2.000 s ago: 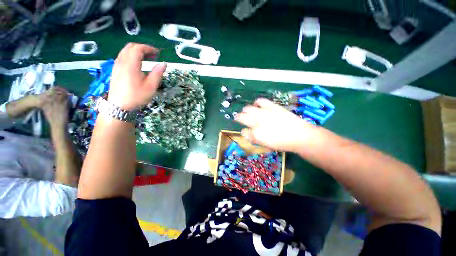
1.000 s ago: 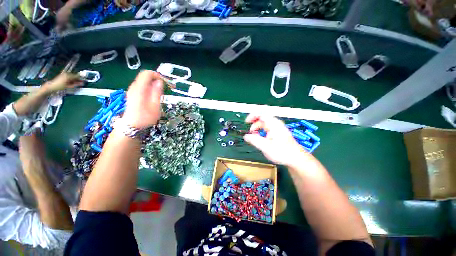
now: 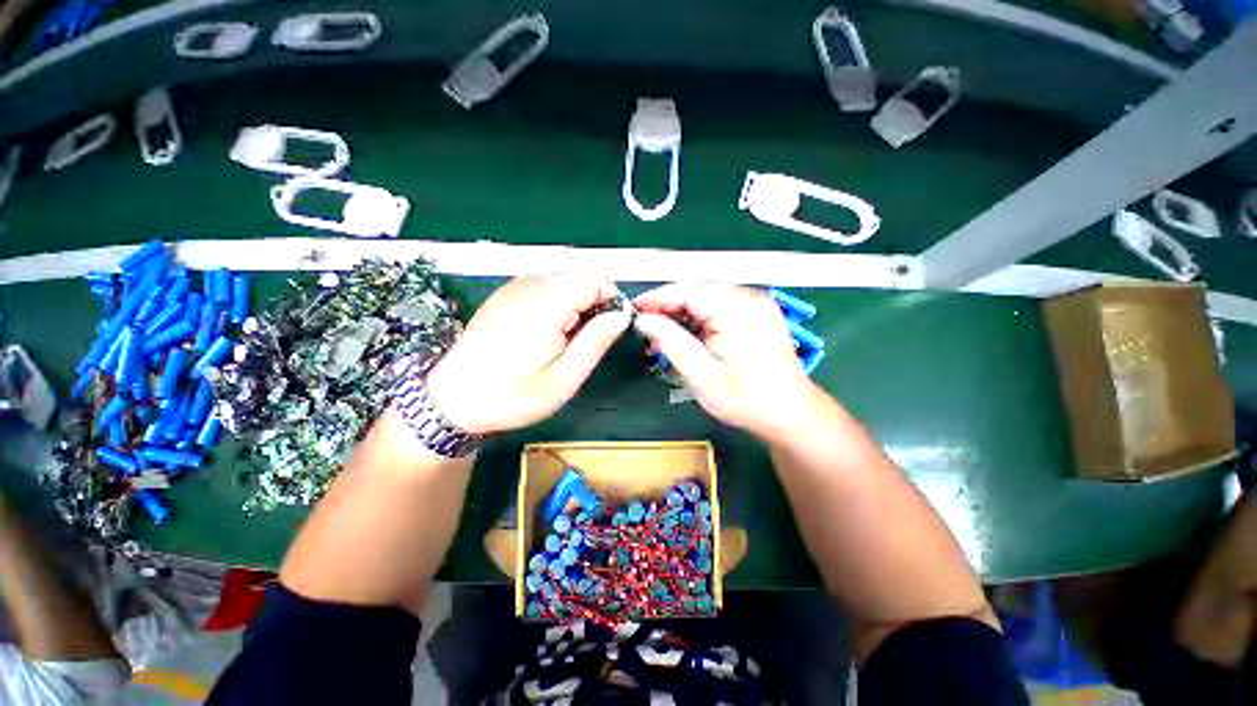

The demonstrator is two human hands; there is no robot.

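Note:
My left hand (image 3: pixel 531 345) and my right hand (image 3: pixel 731 348) meet fingertip to fingertip over the green table (image 3: pixel 951 414). They pinch a tiny dark part (image 3: pixel 629 306) between them; the fingers mostly hide it, so I cannot tell exactly what it is. Blue cylinders (image 3: pixel 800 331) lie partly hidden behind my right hand. A heap of circuit boards (image 3: pixel 331 366) lies left of my left hand. The small parts box (image 3: pixel 618 469), filled with blue cylinders and red wires, stands at the table edge below my hands.
A heap of blue cylinders (image 3: pixel 166 338) lies far left. A white rail (image 3: pixel 469 258) crosses behind my hands, with white plastic housings (image 3: pixel 653 159) beyond it. A slanting metal post (image 3: pixel 1075 166) and a brown carton (image 3: pixel 1137 379) are at right. Other people's arms (image 3: pixel 48 586) show at both sides.
My left hand has moved right from beside the board heap, and my right hand has closed in to meet it. The view has shifted, and the box appears lower.

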